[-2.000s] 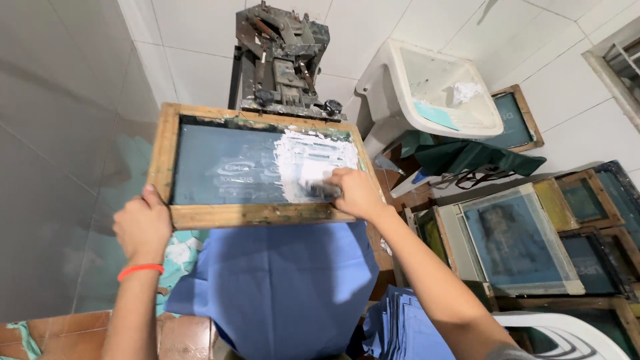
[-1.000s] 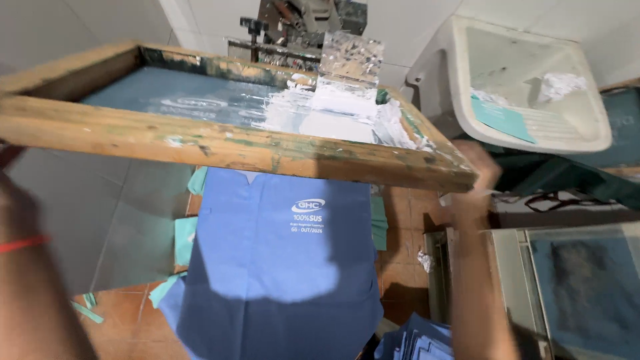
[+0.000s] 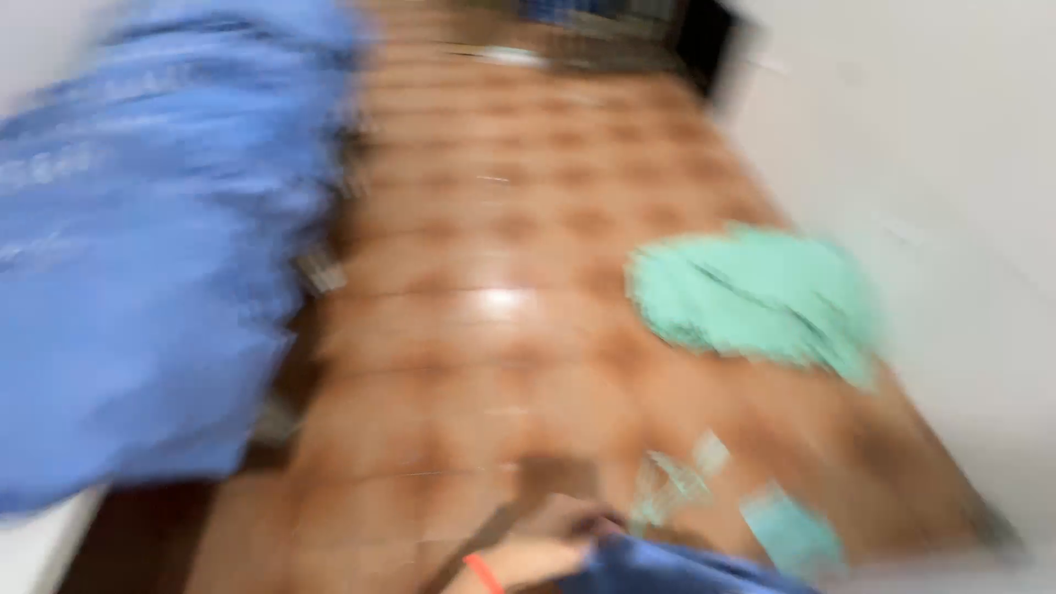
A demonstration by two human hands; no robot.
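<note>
Motion blurs the whole head view. At the bottom centre, my left hand [image 3: 554,528], with an orange-red band on its wrist, grips an edge of blue cloth [image 3: 676,569] that runs off the lower edge of the view. My right hand is out of view. A heap of blue printed fabric pieces [image 3: 165,330] lies along the left side, with pale print on its upper part. The screen frame is not visible.
A reddish-brown tiled floor [image 3: 462,371] runs between the blue fabric and a white wall [image 3: 924,165]. A green cloth bundle [image 3: 751,297] lies on it by the wall, with pale green scraps [image 3: 796,532] nearer. A dark object [image 3: 701,45] stands at the far end.
The view has swung far away from the press and sink. Both hands were on the wooden-framed screen earlier; now my left hand grips blue cloth and my right hand has left the view.
</note>
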